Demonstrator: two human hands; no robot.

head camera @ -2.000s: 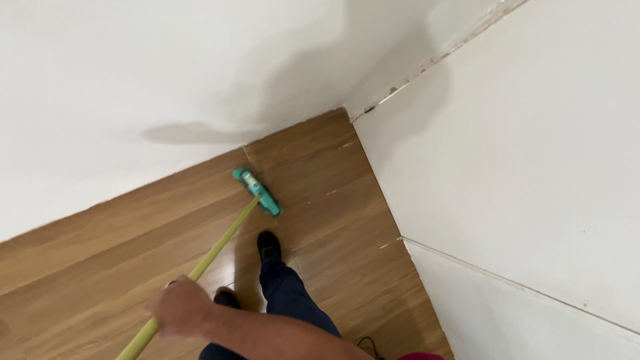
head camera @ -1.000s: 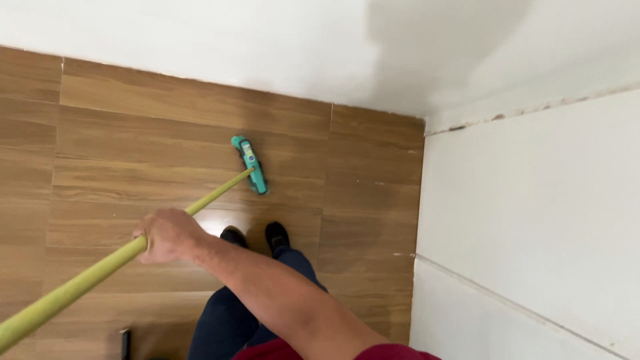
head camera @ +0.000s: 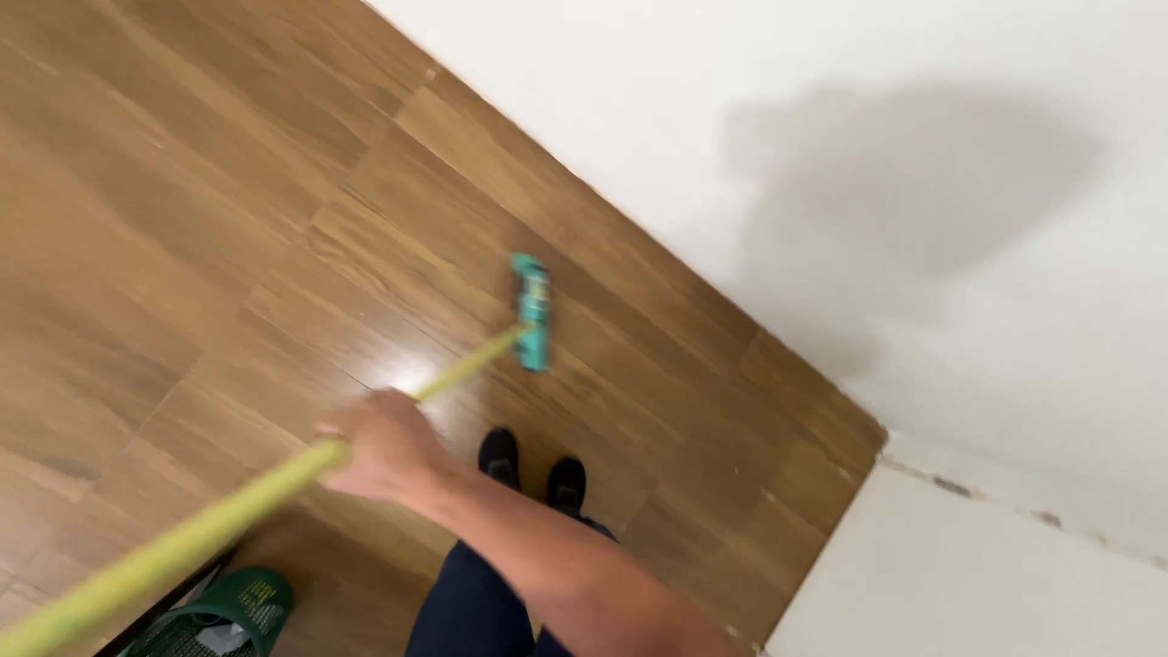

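Observation:
One of my hands, by its arm coming in from the lower right my right hand [head camera: 383,447], is closed around the yellow pole [head camera: 182,547] of a floor brush or broom. The teal head [head camera: 532,312] is at the pole's far end, down on the wood-look floor [head camera: 438,246], beyond my shoes and a short way off the white wall. The near end of the pole runs out of view at the lower left. My left hand is not in view.
A green perforated waste basket [head camera: 260,598] with something pale inside stands at the lower left, beside a thin dark bar. My black shoes [head camera: 566,484] are at lower centre. White walls [head camera: 912,274] meet at a corner on the right, with a chipped edge low on one.
The view has turned and shifted left, away from the corner. The brush head now lies farther from the corner, and the green basket has come into view. My right hand stays on the pole.

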